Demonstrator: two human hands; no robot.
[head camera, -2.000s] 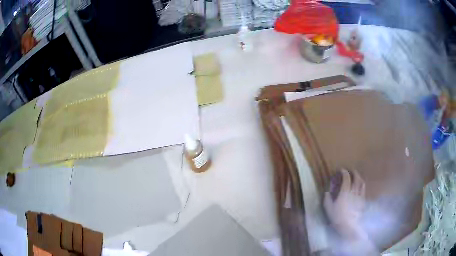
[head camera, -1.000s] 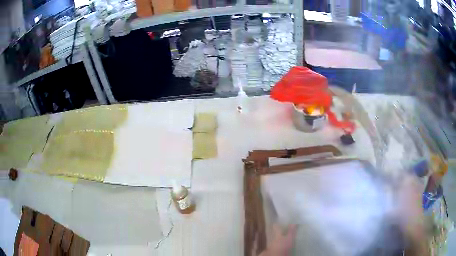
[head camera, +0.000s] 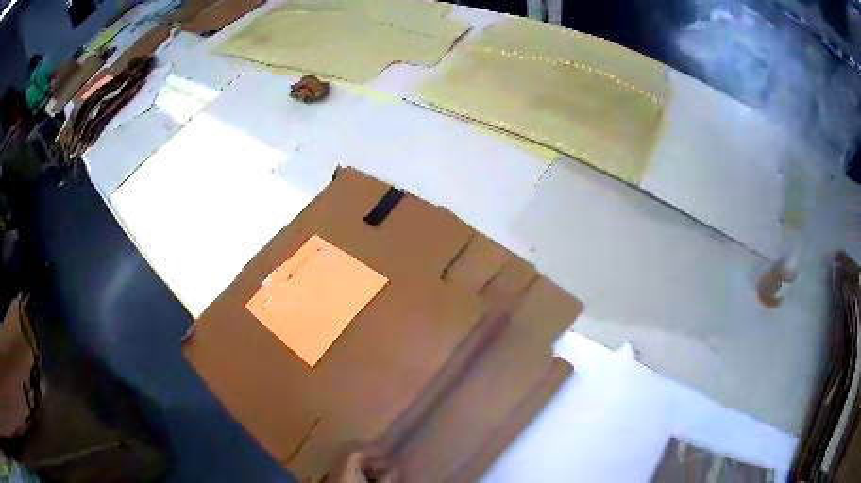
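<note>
Overlapping brown bag panels (head camera: 406, 349) lie in front of me at the lower middle of the view. An orange slip (head camera: 316, 300) and a short black strip (head camera: 384, 206) lie on top. My left hand (head camera: 363, 466) is small and cut off by the bottom edge. Its fingers close on the edge of a brown panel at the near side of the pile; a raised or folded brown edge blurs up and right from them. My right hand is not in view.
Yellow-green sheets (head camera: 557, 104) lie across the far side, beside grey-white board (head camera: 614, 245). A blurred glue bottle (head camera: 776, 281) stands at right. Waiting panels (head camera: 838, 377) rise at the right edge. The pounding slab (head camera: 713, 464) shows at bottom right. A small brown clump (head camera: 310, 89) lies beyond the pile.
The view has swung left, bringing the slip-topped panels to the middle. My right hand and the pale sheet seen in front of me have left view; my left hand is now at the panels.
</note>
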